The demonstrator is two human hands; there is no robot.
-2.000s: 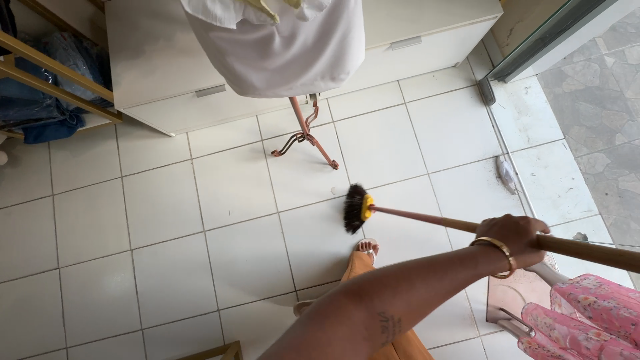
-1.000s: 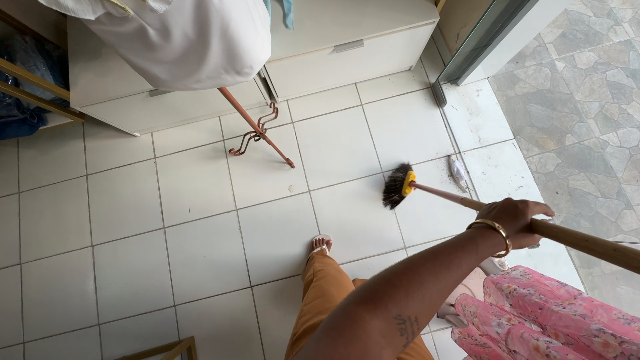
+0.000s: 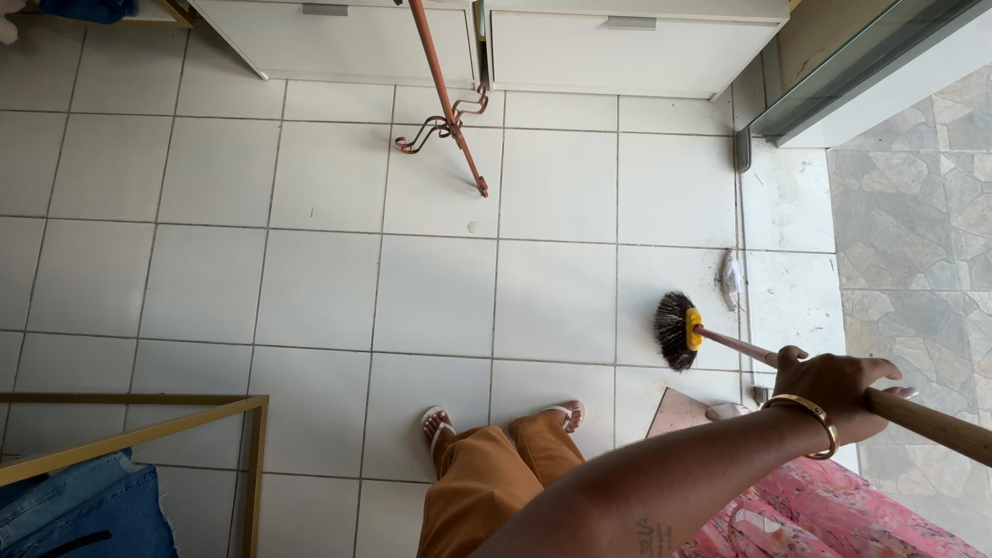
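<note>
My left hand [image 3: 841,391], with a gold bracelet at its wrist, is closed around the wooden handle [image 3: 930,422] of a broom at the lower right. The handle slants from the right edge down to the broom head [image 3: 678,331], which has dark bristles and a yellow base and is at the white tiled floor. Just above and right of the bristles lies a small white crumpled item [image 3: 731,280], with specks of dirt around it, beside the floor track of the doorway. My right hand is out of view.
A copper-coloured metal stand [image 3: 457,128] has scrolled feet near white drawer units [image 3: 635,58]. Jeans [image 3: 93,511] are beside a gold metal frame [image 3: 256,465] at lower left. Pink floral fabric [image 3: 829,511] hangs below my forearm. A glass door edge [image 3: 845,74] borders stone paving [image 3: 899,209].
The broom head has moved right across the tiles, from near the metal stand to beside the white crumpled item. My left hand has stayed on the handle. The view has shifted.
</note>
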